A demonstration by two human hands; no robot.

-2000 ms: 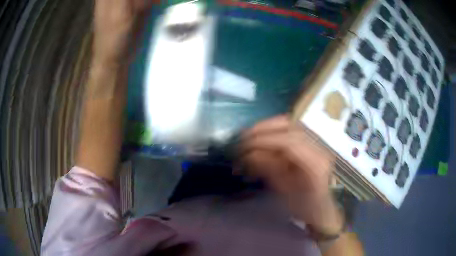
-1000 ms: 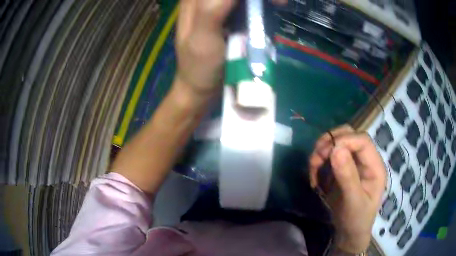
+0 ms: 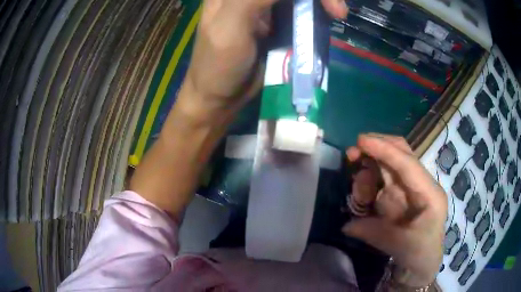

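Observation:
The pale white test fixture (image 3: 281, 205) stands upright in the middle, with green tape (image 3: 274, 102), a white block (image 3: 296, 137) and a grey-blue metal bar (image 3: 303, 57) at its top. My left hand (image 3: 225, 51) is wrapped around the dark top of the fixture, with fingertips showing on its right side; the picture's top edge cuts it off. My right hand (image 3: 400, 199) is right of the fixture, its fingers curled around a dark speaker unit (image 3: 360, 197), blurred and partly hidden. The foam tray (image 3: 463, 147) at the right holds rows of dark speakers with thin leads.
A tall tray stack (image 3: 74, 114) fills the left side. Black wrapped packs (image 3: 394, 34) lie at the back of the green mat (image 3: 371, 108), behind red and blue tape. Yellow tape (image 3: 165, 91) runs along the mat's left. Another foam sheet (image 3: 451, 17) shows at the top right.
My left hand and the fixture are clear of the left side and nearer the middle than two seconds ago. My right hand has opened wider around the speaker since one second ago.

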